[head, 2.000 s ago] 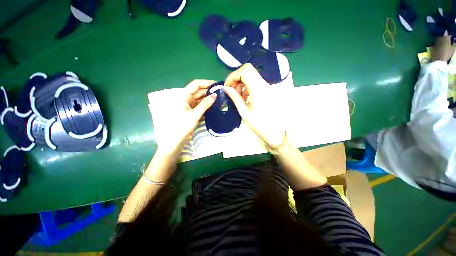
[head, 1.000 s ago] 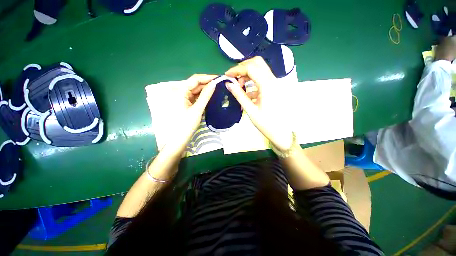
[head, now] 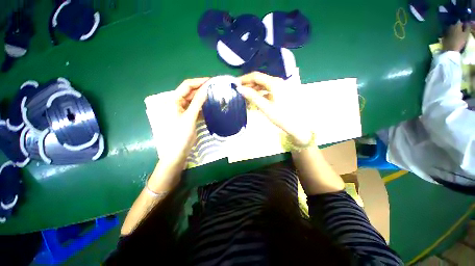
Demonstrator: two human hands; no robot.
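Note:
A navy cut piece (head: 225, 111) is held upright over the pale sheets, with a white curved strip (head: 224, 79) along its far rounded end and a pale arc at its near end. My left hand (head: 190, 109) grips its upper left edge. My right hand (head: 265, 101) grips its upper right edge, fingertips on the strip's end. The backing sheet (head: 333, 111) lies under both hands; a part with rows of pale arcs (head: 204, 148) shows between my left hand and the piece.
Stacked navy bundles (head: 73, 122) lie at left. Loose navy pieces (head: 242, 39) lie beyond the sheets. Yellow rubber bands (head: 399, 23) lie at far right. An open carton (head: 374, 195) stands below the table edge. A person's white sleeve (head: 442, 98) is at right. A blue stool (head: 73, 236) is at lower left.
The view has shifted slightly. The navy piece now catches light across its upper face, and both hands remain on its far end. My right fingertips have moved a little outward along the edge.

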